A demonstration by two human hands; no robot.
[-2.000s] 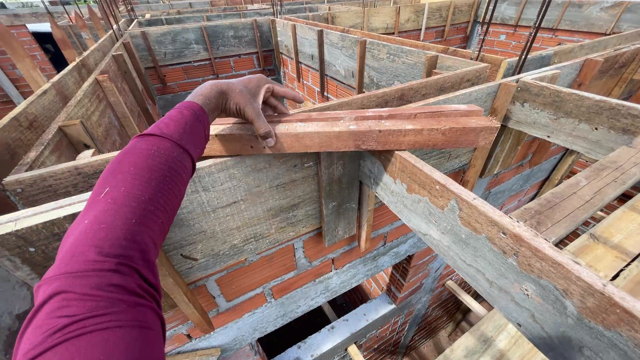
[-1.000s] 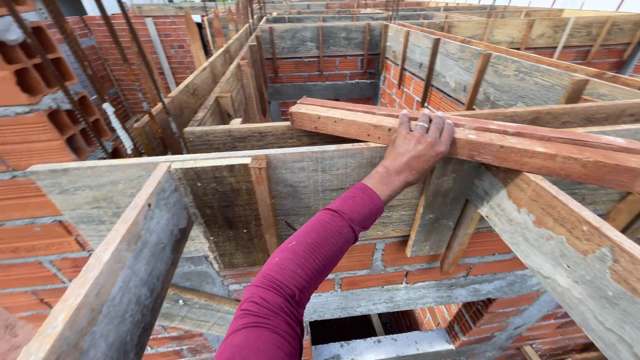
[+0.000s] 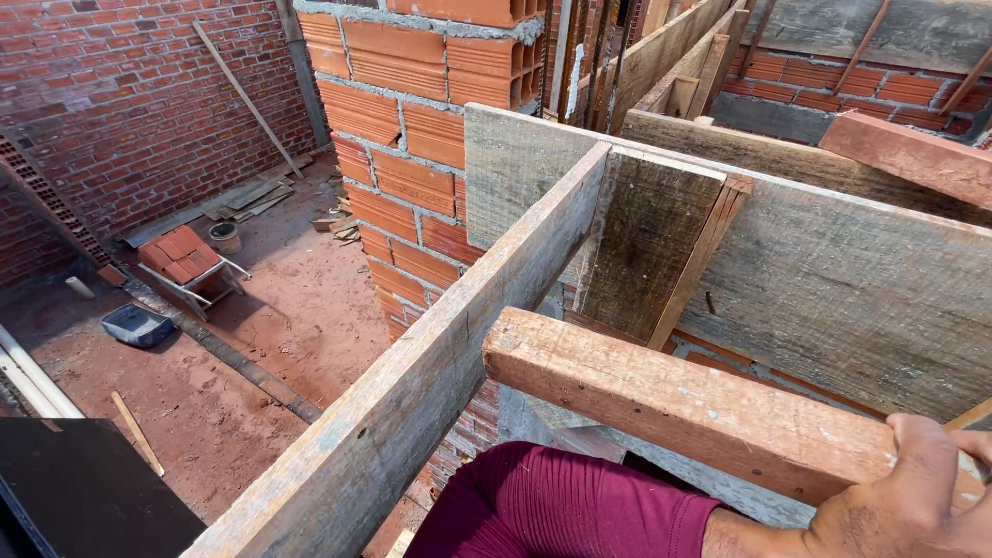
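My left hand, in a maroon sleeve, reaches in from the bottom and grips a reddish squared timber near the right edge. The timber's free end sits close beside a grey-stained board on edge that runs diagonally; whether they touch cannot be told. Part of the hand is cut off by the frame. Beyond it, a second reddish timber lies at the upper right across the formwork. Weathered formwork boards stand upright, with a wooden cleat against them. My right hand is out of view.
A hollow clay-block wall rises at centre, with steel rebar behind it. Far below on the dirt floor are a wheelbarrow of bricks, a bucket, a blue tub and white pipes. A dark panel fills the lower left.
The two reddish timbers lay side by side before; now the held one is apart from the other and nearer to me. The view has swung left and down.
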